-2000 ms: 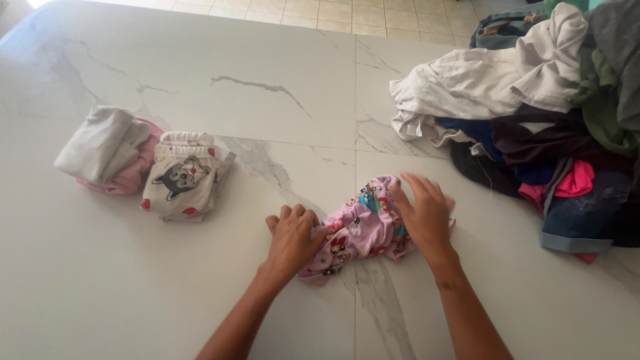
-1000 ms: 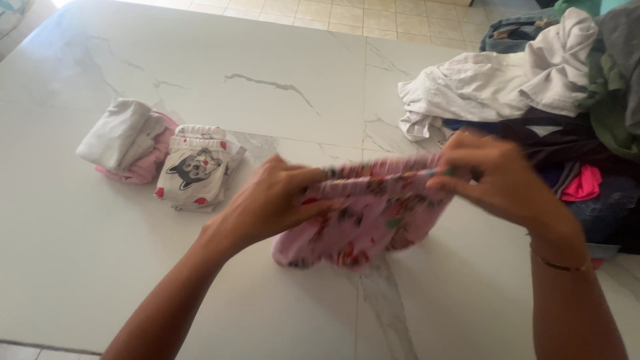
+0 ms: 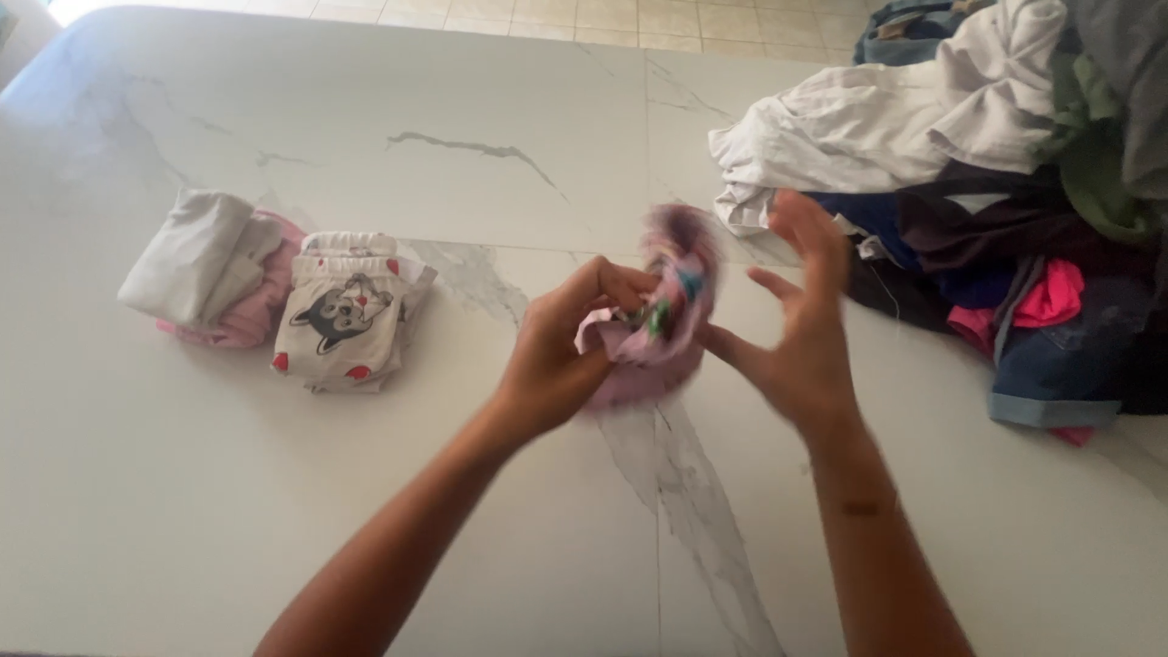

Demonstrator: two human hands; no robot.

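Observation:
A pink printed garment (image 3: 671,333), bunched and blurred by motion, is gripped in my left hand (image 3: 570,351) above the marble-look table (image 3: 511,547). My right hand (image 3: 798,315) is at the garment's right side with its fingers spread; the thumb is close to the cloth, and I cannot tell whether it touches. To the left lies a folded cream garment with a husky-face print and red spots (image 3: 342,315). Beside it a folded white garment (image 3: 196,260) rests on a folded pink one (image 3: 246,315).
A loose heap of clothes fills the right side: a white garment (image 3: 876,119), a green one (image 3: 1100,155), a bright pink one (image 3: 1049,294) and blue denim with a light cuff (image 3: 1054,365). Beyond the table's far edge is a tiled floor (image 3: 620,20).
The pink printed garment was on the table, then stretched between both hands; now it is bunched in my left hand. My right hand has let go of it and opened.

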